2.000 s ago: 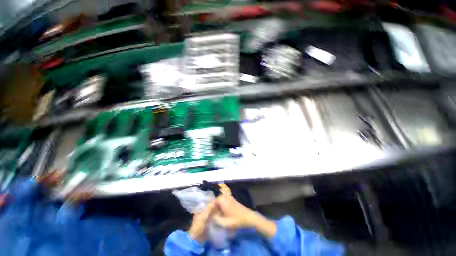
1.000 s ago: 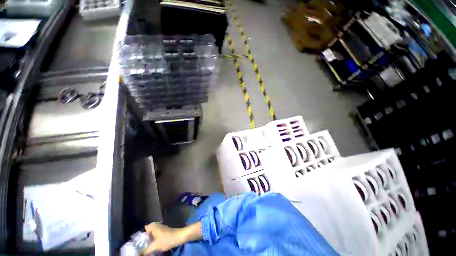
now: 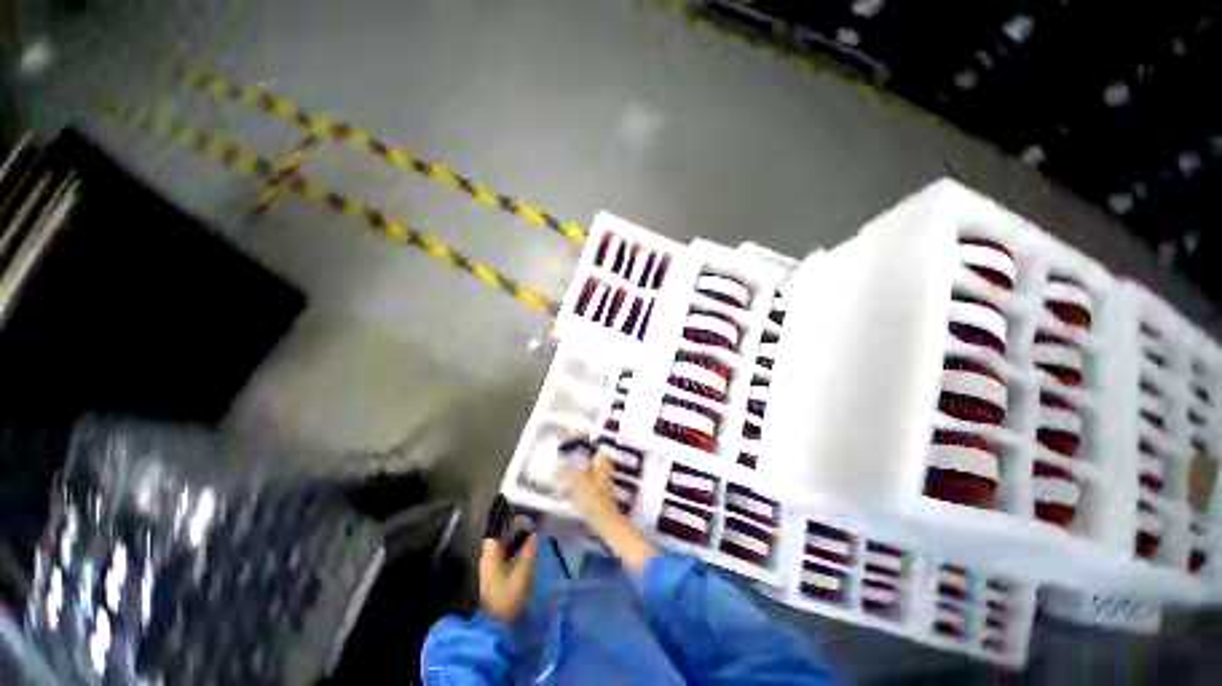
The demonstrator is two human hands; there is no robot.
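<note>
White foam trays of toroidal inductors [image 3: 698, 375] stand in stacks right of centre, with red-brown rings in their pockets. The nearest low tray [image 3: 543, 462] has bare white pockets at its left end. My right hand [image 3: 596, 493] reaches over this tray, its fingertips at a small dark part beside the filled pockets; blur hides whether it grips the part. My left hand [image 3: 505, 579] is at the tray's near left corner, its fingers curled around a dark round part [image 3: 520, 531], which looks like an inductor.
A taller foam tray stack [image 3: 858, 362] rises at the right. Clear plastic trays [image 3: 174, 563] are piled at the lower left, below a black box-like object [image 3: 148, 282]. Yellow-black floor tape [image 3: 416, 241] crosses the grey floor. Dark racks with white labels [image 3: 1072, 81] stand at the upper right.
The view has swung from the assembly line to the foam trays. The clear bag seen in my hands earlier no longer shows. Both hands are now at the low tray.
</note>
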